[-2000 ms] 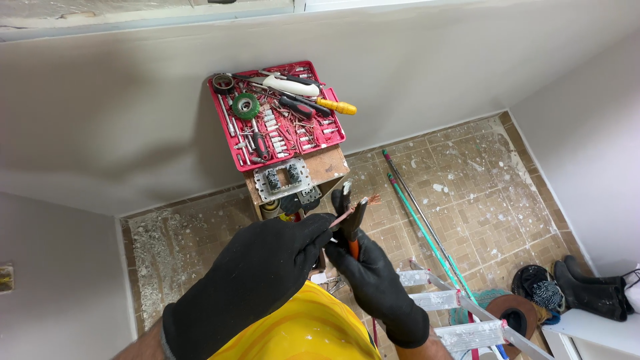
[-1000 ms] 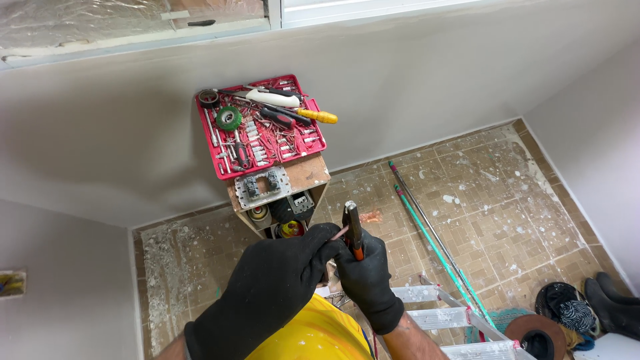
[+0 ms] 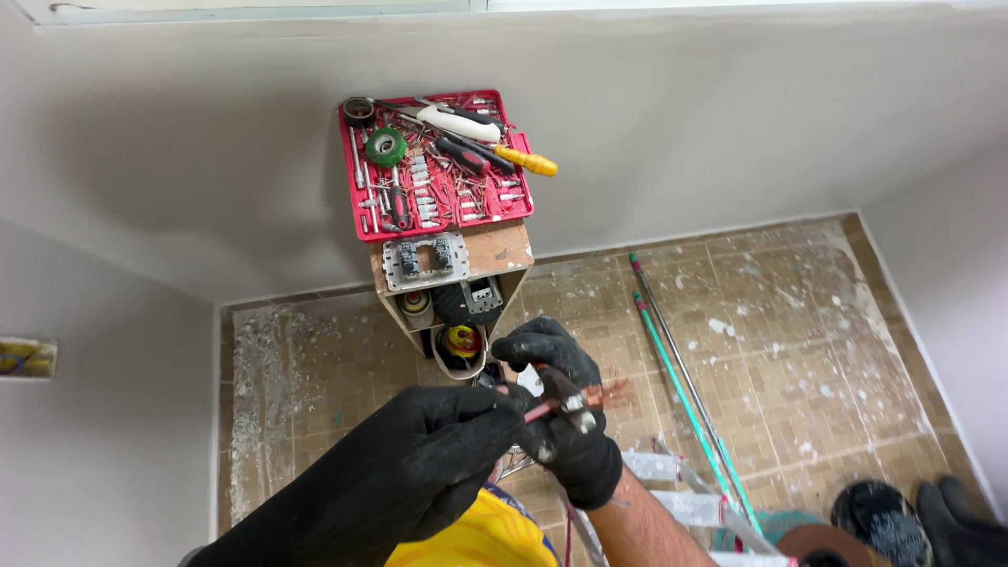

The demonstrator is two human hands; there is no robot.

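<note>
My left hand (image 3: 441, 449), in a black glove, pinches a thin reddish cable (image 3: 539, 411) between thumb and fingers. Beside it, my right hand (image 3: 563, 417), gloved too, is closed around pliers (image 3: 568, 400) with orange on the handle. The jaws meet the cable, and frayed copper strands (image 3: 614, 392) fan out to their right. Beyond the hands a wooden cabinet (image 3: 500, 246) carries a red socket tool case (image 3: 520, 206) with green tape (image 3: 386, 147), a yellow-handled tool (image 3: 528, 161) and a white-handled tool (image 3: 458, 124). A switch frame (image 3: 425, 260) lies in front of the case.
A metal stepladder (image 3: 685, 508) stands at lower right, with teal and grey poles (image 3: 677, 366) on the spattered tile floor behind it. Black boots (image 3: 957, 516) are at the far right. An open wall box (image 3: 27, 358) is in the left wall. A yellow garment (image 3: 476, 539) shows below my hands.
My right hand has turned the pliers, whose jaws pointed up a second ago and now point down to the right. My left hand still holds the cable.
</note>
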